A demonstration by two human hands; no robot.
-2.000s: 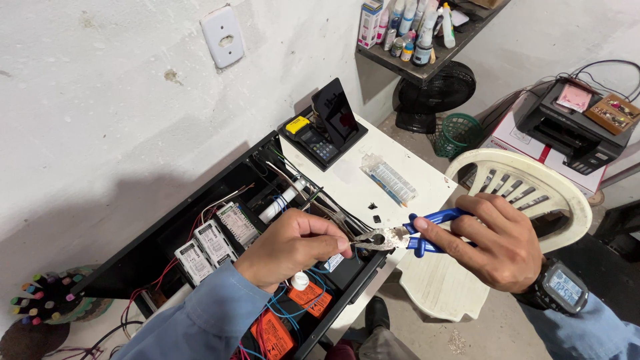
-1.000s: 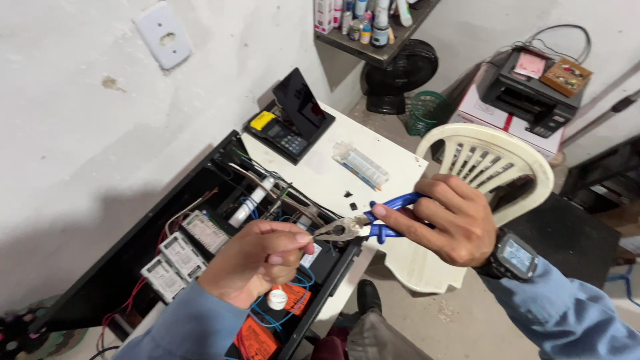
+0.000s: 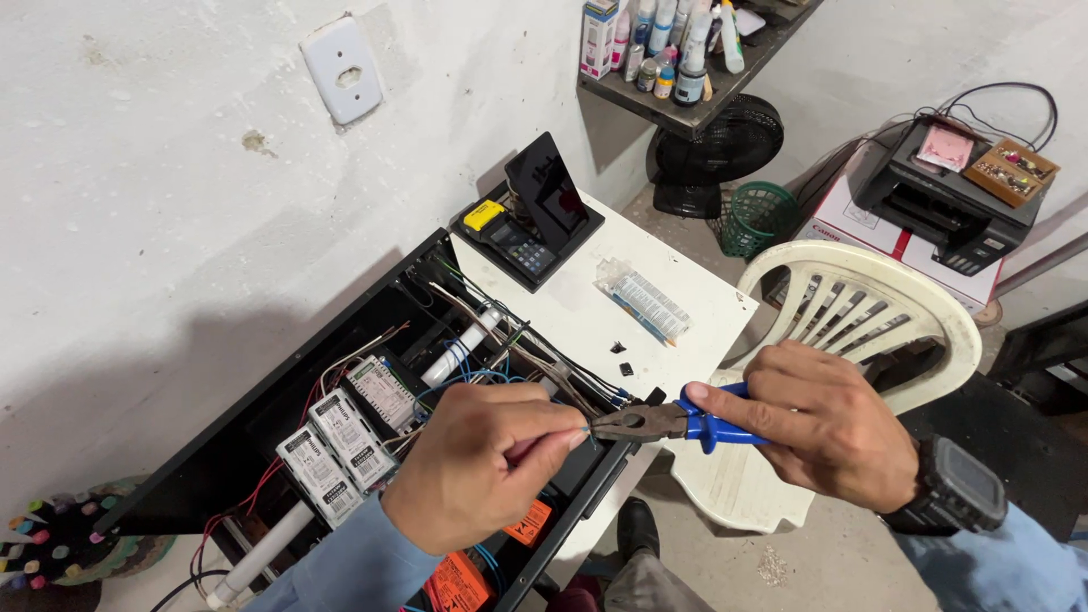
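My left hand (image 3: 493,463) pinches a thin blue-green wire (image 3: 588,432) between thumb and index finger. My right hand (image 3: 820,425) grips the blue handles of combination pliers (image 3: 650,422), whose jaw tips meet the wire right beside my left fingertips; whether the jaws are fully closed on it is too small to tell. Below both hands lies an open black metal housing (image 3: 246,416) with white Philips ballasts (image 3: 348,433), an orange ballast (image 3: 459,582), white tubes (image 3: 463,347) and loose wires. My left hand hides part of the housing.
A white tabletop (image 3: 705,289) carries a plastic packet (image 3: 646,302), small black pieces (image 3: 626,369) and a black stand (image 3: 544,221) with a card terminal. A white plastic chair (image 3: 952,357) stands at right, near a printer (image 3: 952,187) on a box. A shelf (image 3: 680,110) with bottles juts out above a fan (image 3: 722,157).
The pliers' jaws, angled across the wire end before, now point more directly at my left fingertips. Both hands stay close together, and the same hand keeps the pliers. The view has shifted.
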